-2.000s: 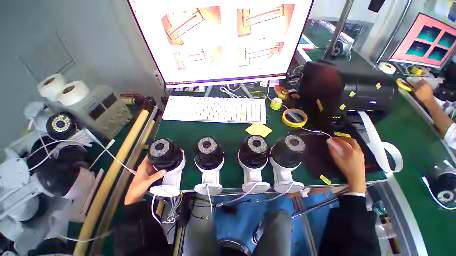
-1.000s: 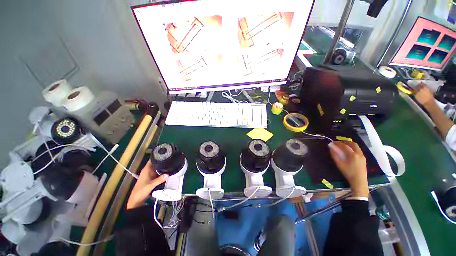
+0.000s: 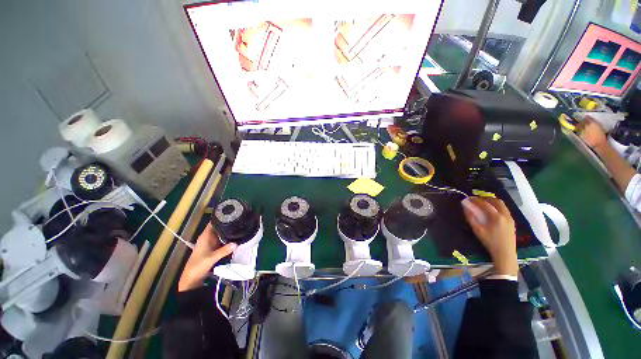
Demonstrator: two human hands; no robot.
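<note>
Several PTZ cameras with black heads and white arms stand in a row along the bench's front edge, lens faces up. My left hand (image 3: pixel 204 257) is around the side of the leftmost camera (image 3: pixel 237 221), fingers partly hidden behind it. Next to it stand a second camera (image 3: pixel 296 219), a third (image 3: pixel 360 219) and the rightmost camera (image 3: pixel 408 219), the last two close together. My right hand (image 3: pixel 495 230) rests over the white mouse (image 3: pixel 474 210) on the black pad (image 3: pixel 444 228). The monitor (image 3: pixel 323 63) shows a bright four-way split picture.
A white keyboard (image 3: pixel 303 158), a yellow note (image 3: pixel 365 186) and a yellow tape roll (image 3: pixel 416 170) lie behind the cameras. A black machine (image 3: pixel 492 130) stands right, with a looping white strip (image 3: pixel 532 200). Piled cameras (image 3: pixel 91 238) and yellowish rails (image 3: pixel 163 252) are left. Another person's arm (image 3: pixel 610 158) is far right.
The slanted shapes in the monitor's pictures have changed angle. The view has tilted slightly. My hands stay at the leftmost camera and the mouse. The other person's hand has shifted slightly.
</note>
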